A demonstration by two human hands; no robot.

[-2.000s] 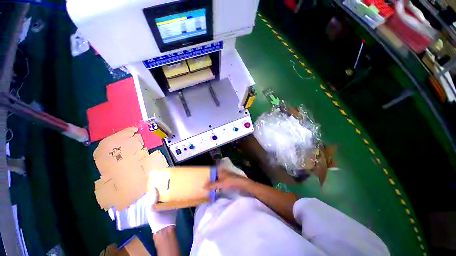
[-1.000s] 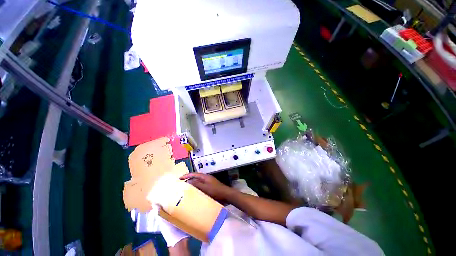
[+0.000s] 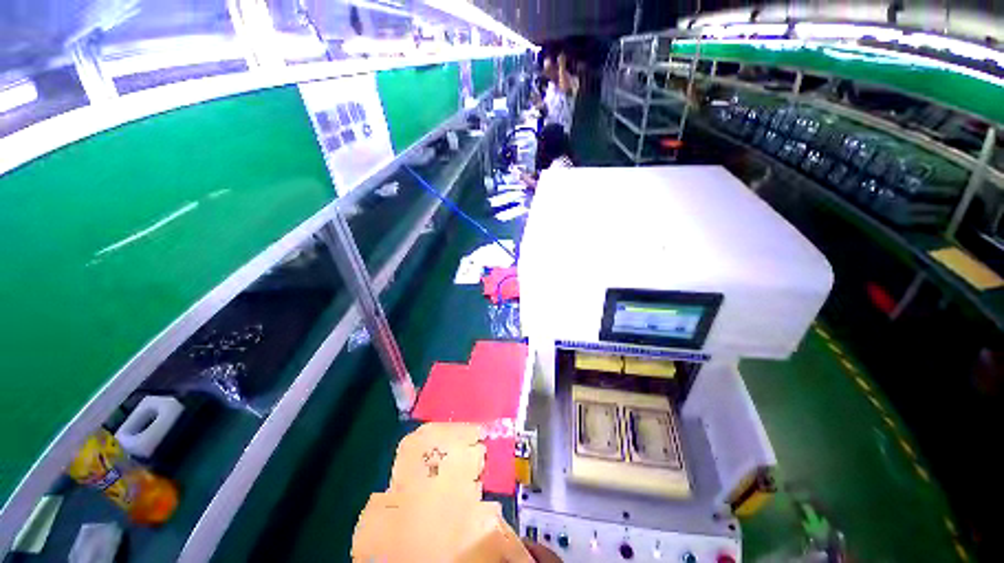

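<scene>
Flat brown carton blanks [image 3: 429, 478] lie left of the white sealing machine [image 3: 661, 236]. Part of a folded brown carton [image 3: 484, 539] shows at the bottom edge, overlapping them. A small bare part of my right hand [image 3: 542, 552] shows at the bottom edge by this carton; its grip is cut off. My left hand is out of the picture. The machine's cream fixture [image 3: 630, 478] sits forward in the open front, with two dark-outlined rectangular recesses.
Red sheets [image 3: 468, 385] lie behind the blanks. A metal post [image 3: 369, 302] and pale rail stand at left. A yellow bottle with an orange cap [image 3: 121, 478] lies at lower left. Two people [image 3: 559, 105] are at the far end of the line. Shelving [image 3: 650, 99] stands at the back.
The view has tilted up and along the line. The fixture has slid forward out of the machine. The carton and my right hand are now mostly cut off; my left hand has left the picture.
</scene>
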